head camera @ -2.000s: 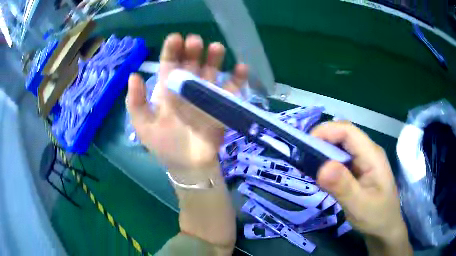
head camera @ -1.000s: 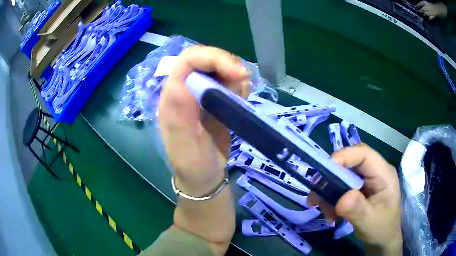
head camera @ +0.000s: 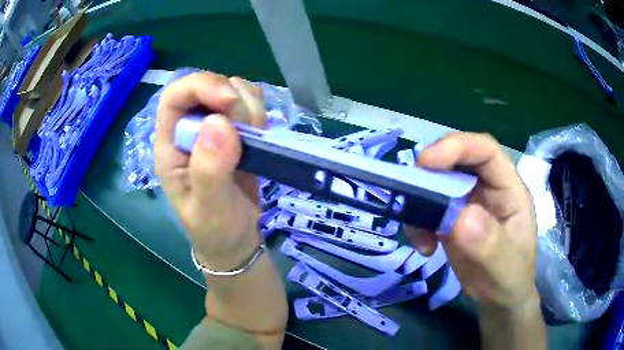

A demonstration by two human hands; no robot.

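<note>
A joined handle housing (head camera: 342, 167), a black strip seated in a pale-lavender shell, is held up in the middle of the view, tilted down to the right. My left hand (head camera: 205, 157) grips its left end with thumb in front and fingers behind. My right hand (head camera: 479, 219) grips its right end with thumb and fingers. Window holes show in the black strip nearer the right end. Loose lavender shells (head camera: 342, 222) lie in a pile on the green bench below and behind the housing, partly hidden by it and the hands.
A clear bag of lavender shells (head camera: 140, 150) lies behind my left hand. A blue tray (head camera: 102, 123) of lavender parts is at upper left beside a cardboard box (head camera: 51, 58). An open bag of black strips (head camera: 581, 212) stands at right. A pale post (head camera: 294, 55) rises behind.
My left hand has gone from open, to curled round the housing's end, to pinching it with the thumb in front. The housing has turned nearer to level, showing its lavender edge.
</note>
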